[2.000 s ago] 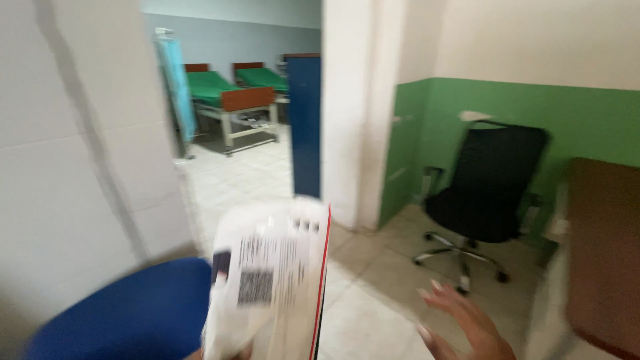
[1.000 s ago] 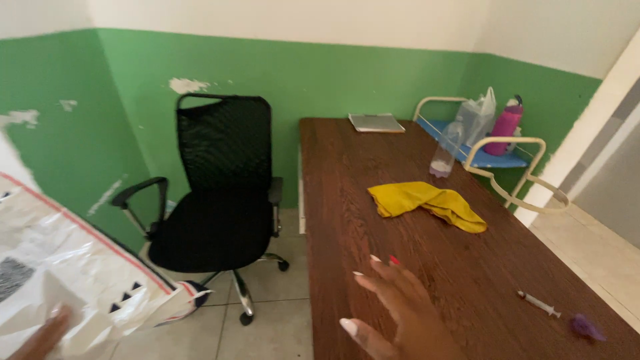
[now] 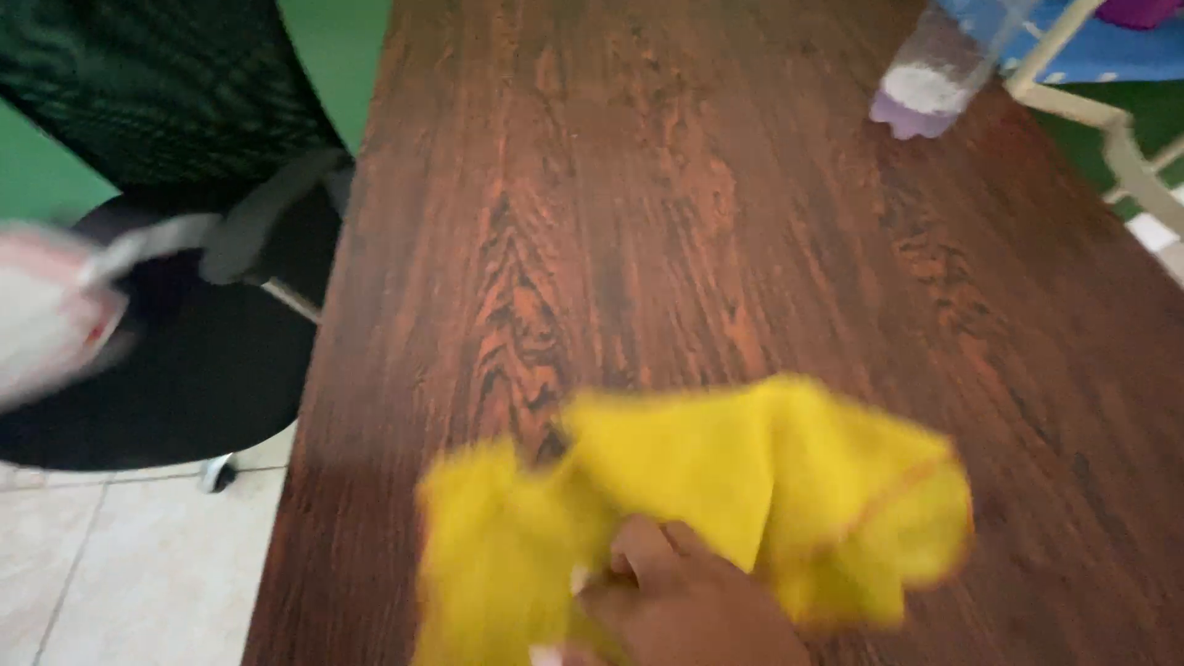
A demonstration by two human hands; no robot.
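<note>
My right hand [image 3: 680, 597] is at the bottom centre, its fingers closed on a yellow cloth [image 3: 684, 453] over the dark wood-grain table [image 3: 629, 203]. The cloth spreads to both sides of the hand and is blurred. At the left edge a white plastic package [image 3: 42, 314] with a reddish band shows, also blurred, in front of the black chair. My left hand is out of the frame, so its hold on the package cannot be seen.
A black mesh office chair [image 3: 176, 370] stands against the table's left side. At the back right, a clear plastic bottle [image 3: 934, 83] with a purplish base stands on the table beside a cream metal frame [image 3: 1073, 106] with a blue surface. Pale floor tiles [image 3: 55, 546] show at lower left.
My right hand was apart from the yellow cloth a second ago and now grips it. The view has moved closer to the table. My left hand, partly seen earlier on the package, is out of view.
</note>
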